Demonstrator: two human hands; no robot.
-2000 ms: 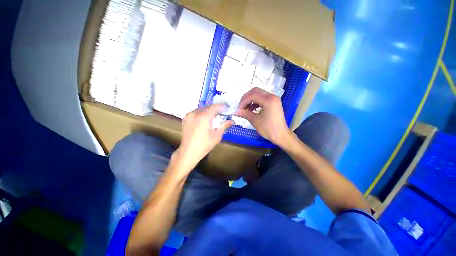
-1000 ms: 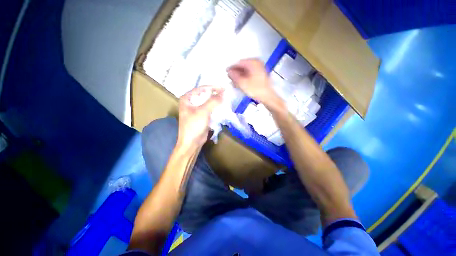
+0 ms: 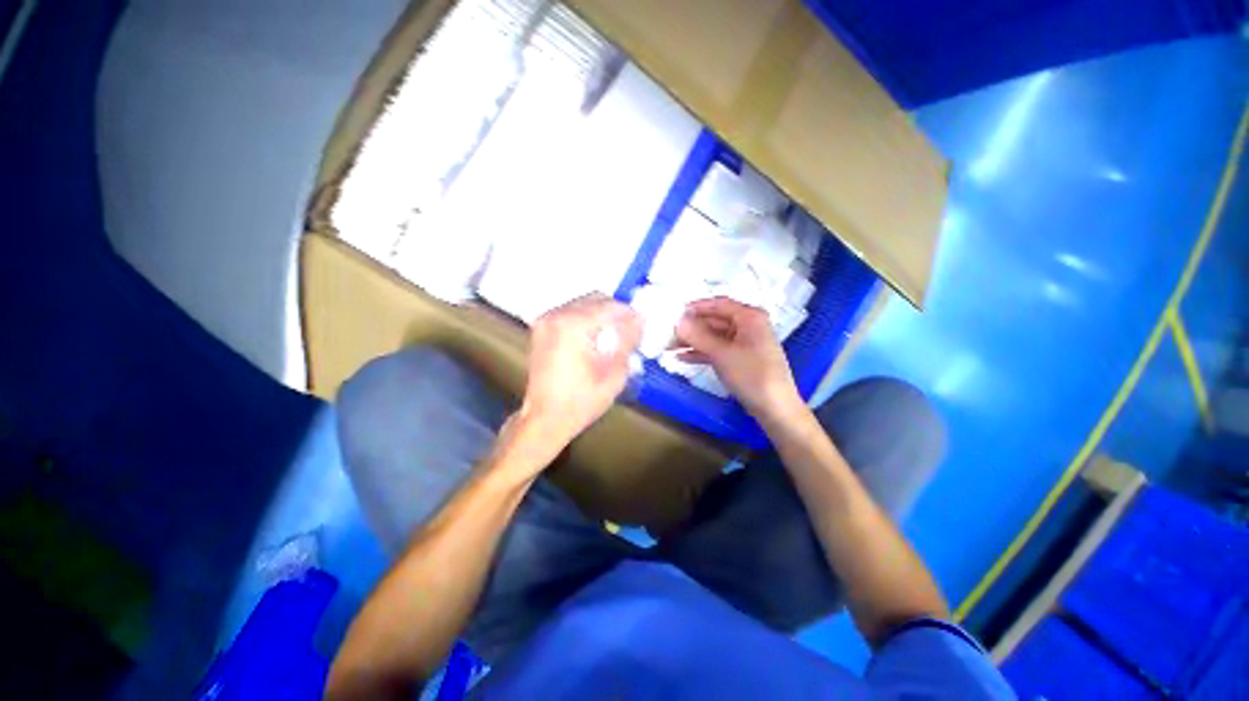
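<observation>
My left hand (image 3: 578, 367) is at the basket's near left corner, fingers curled around a crumpled clear plastic bag (image 3: 607, 340). My right hand (image 3: 737, 351) is just to its right, over the basket, with bent fingers; glare hides whether it pinches anything. The blue basket (image 3: 682, 400) sits in the right part of the carton. White parts (image 3: 747, 253) lie loose in it, partly behind my right hand. The brown carton (image 3: 397, 301) is open before my knees.
Packed white rows (image 3: 425, 151) fill the carton's left side, beside a smooth white divider (image 3: 589, 178). The carton flap (image 3: 781, 103) leans out at the far right. A pale panel (image 3: 219, 164) stands left. A blue crate (image 3: 274, 637) and stacked blue bins (image 3: 1157, 575) flank me.
My right hand has come back from above the white divider to the basket, near my left hand. The loose plastic that hung from my left hand now shows much smaller. The view has shifted.
</observation>
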